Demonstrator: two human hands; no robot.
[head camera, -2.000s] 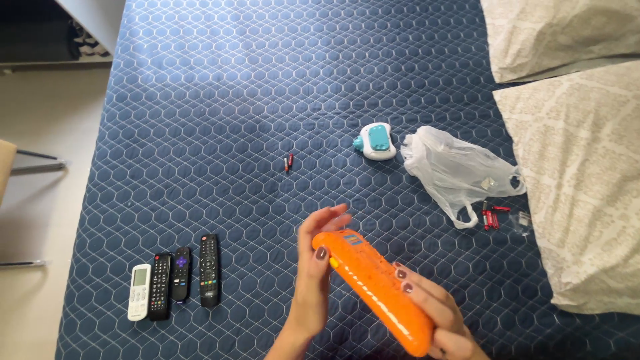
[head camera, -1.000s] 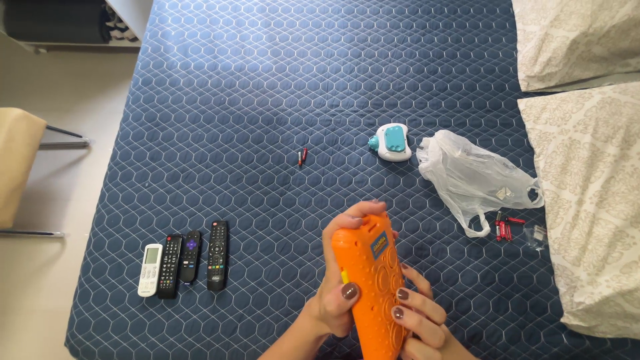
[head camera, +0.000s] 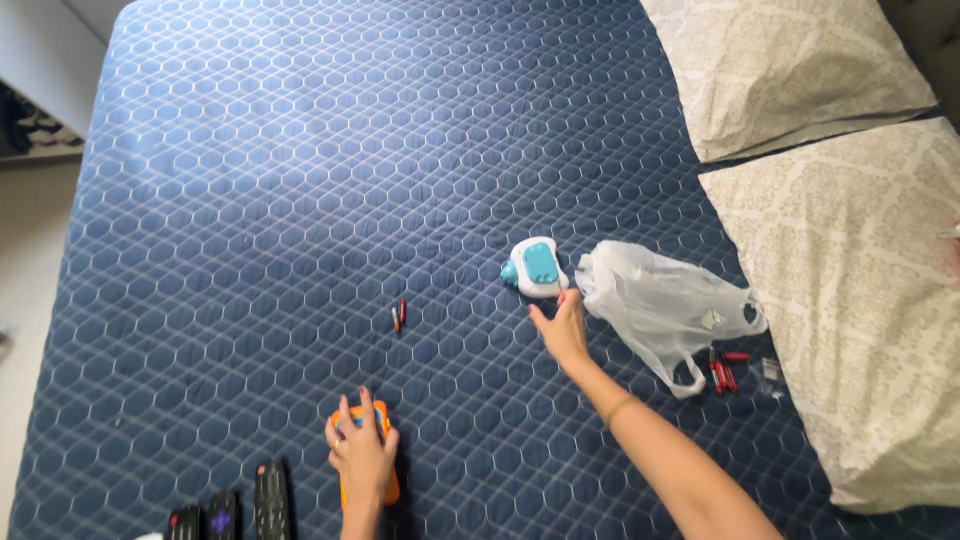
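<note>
The orange plastic toy lies on the bed with my left hand spread over its top; the palm hides most of it. My right hand reaches to the lower edge of a white and teal plastic toy, fingertips at its corner, thumb apart; a firm hold cannot be made out. Two small batteries lie between the hands, farther up the bed. Right of my right hand is a translucent plastic bag, with several red batteries beside its handles.
Black remote controls lie in a row at the lower left, partly cut off by the frame. A small clear plastic package is near the red batteries. Patterned pillows line the right side of the blue quilted bed cover.
The orange toy, earlier held up in both hands, now rests on the bed under my left hand, farther left. My right hand has left it and moved to the white and teal toy.
</note>
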